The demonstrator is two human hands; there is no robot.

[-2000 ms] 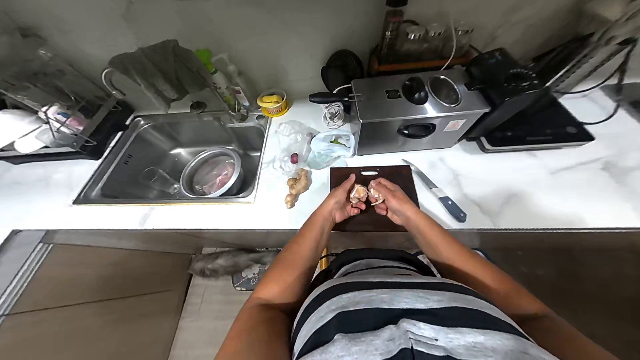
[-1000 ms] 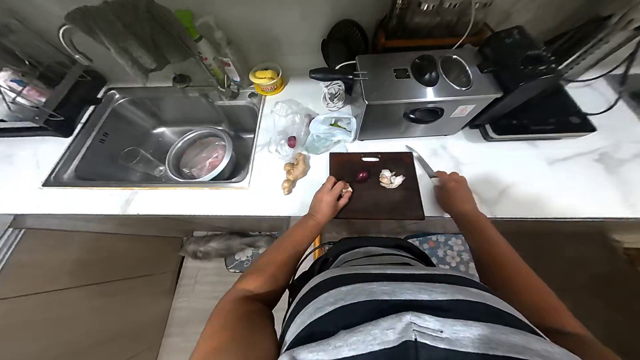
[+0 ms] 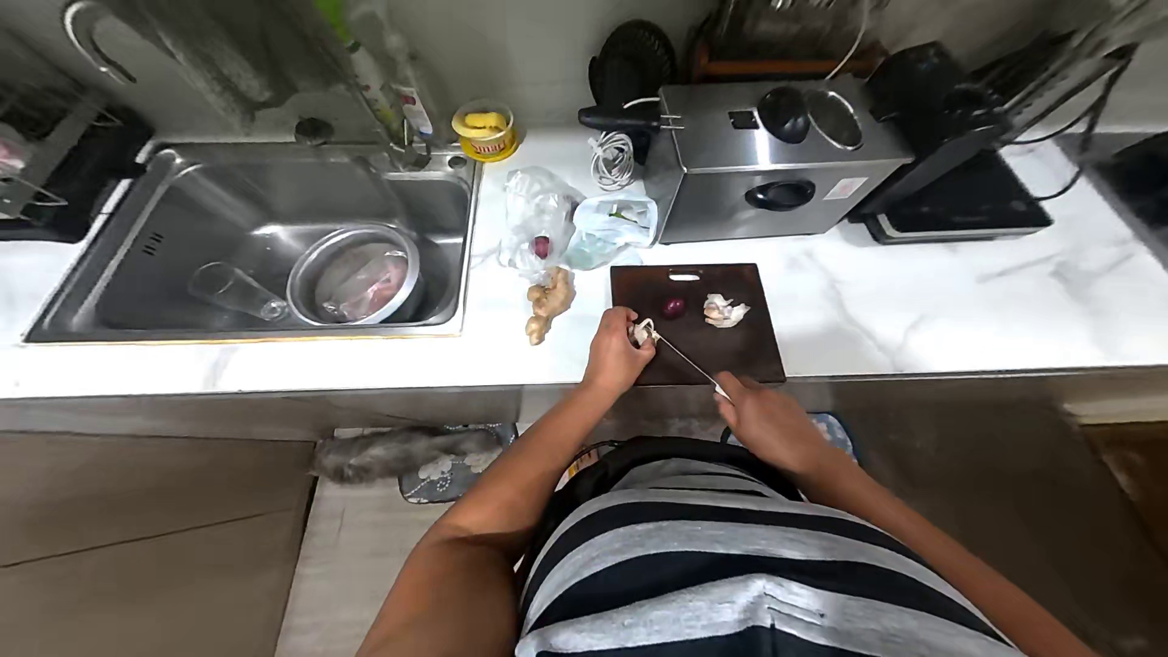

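Observation:
Over the left part of the dark cutting board [image 3: 712, 354], my left hand [image 3: 617, 351] grips a piece of garlic [image 3: 644, 332]. My right hand [image 3: 762, 415] is closed on the handle of a kitchen knife [image 3: 689, 361], whose blade points up and left with its tip at the garlic. A small red shallot [image 3: 673, 307] and more garlic [image 3: 725, 311] with papery skin lie on the board. Left of the board, a ginger root [image 3: 550, 304] rests on the counter below a clear plastic bag [image 3: 538, 214] with a small red item.
The steel sink [image 3: 210, 173] at left holds a metal pot [image 3: 354, 276] with bagged meat and a clear glass [image 3: 239, 290]. A steel appliance [image 3: 776, 178] stands behind the board, beside a light-blue bag [image 3: 613, 224]. A grey furry animal [image 3: 392, 453] lies on the floor.
Two seconds ago both hands held garlic pieces and the knife lay right of the board. My right hand has since taken the knife and brought it to the garlic in my left hand.

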